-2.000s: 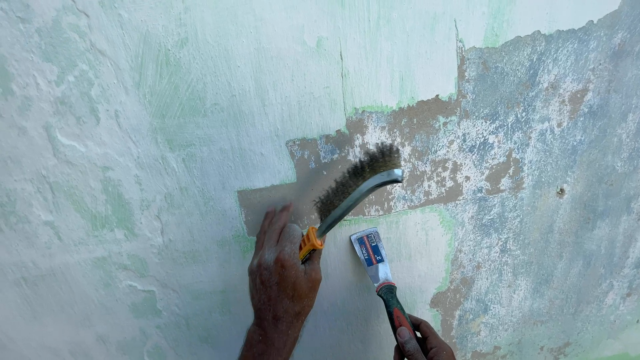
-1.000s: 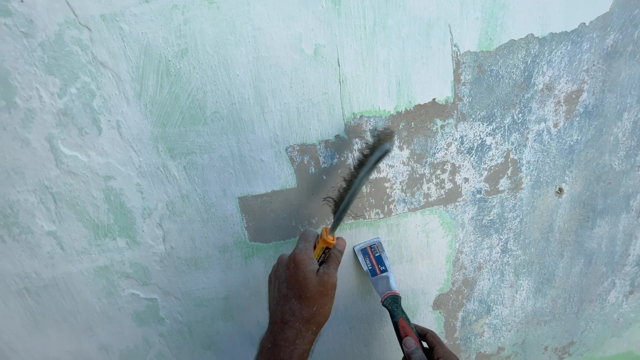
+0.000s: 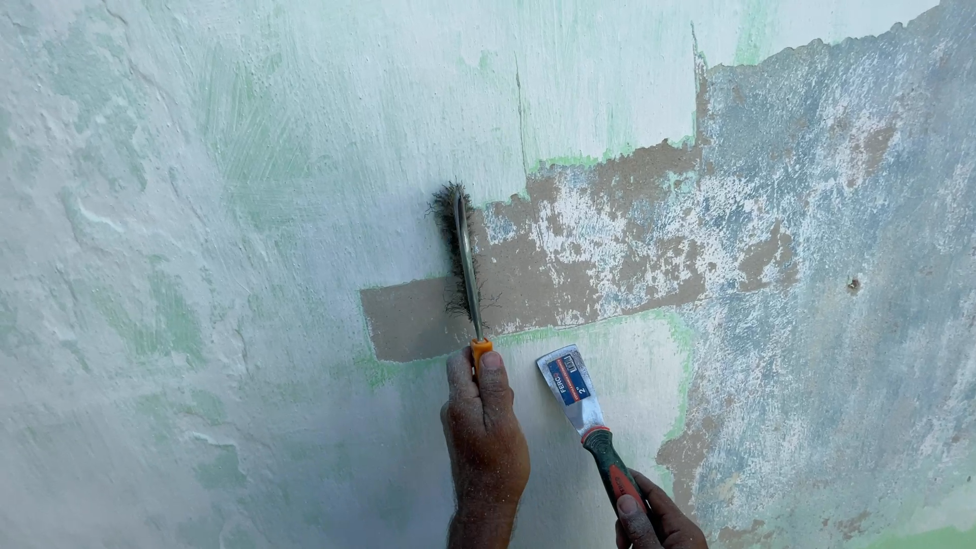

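Note:
My left hand (image 3: 486, 435), dusty with pale powder, grips the orange handle of a wire brush (image 3: 465, 255). The brush stands nearly upright in the view, its dark, splayed bristles over the grey bare patch (image 3: 412, 313) and the painted area above it. My right hand (image 3: 659, 515), at the bottom edge, holds a putty knife (image 3: 583, 408) by its dark green and red handle. The knife's metal blade bears a blue label and points up and left, below the bare strip. Whether the blade touches the wall cannot be told.
Pale green and white paint covers the wall (image 3: 343, 191), rough and uneven at the left. On the right is a large scraped area (image 3: 823, 229) with blue, white and grey remnants and a small hole (image 3: 853, 284). Thin cracks run above the strip.
The wire brush has turned from a rightward slant to nearly upright, its head now farther left. My left hand keeps hold of it. The putty knife has stayed in my right hand, about where it was.

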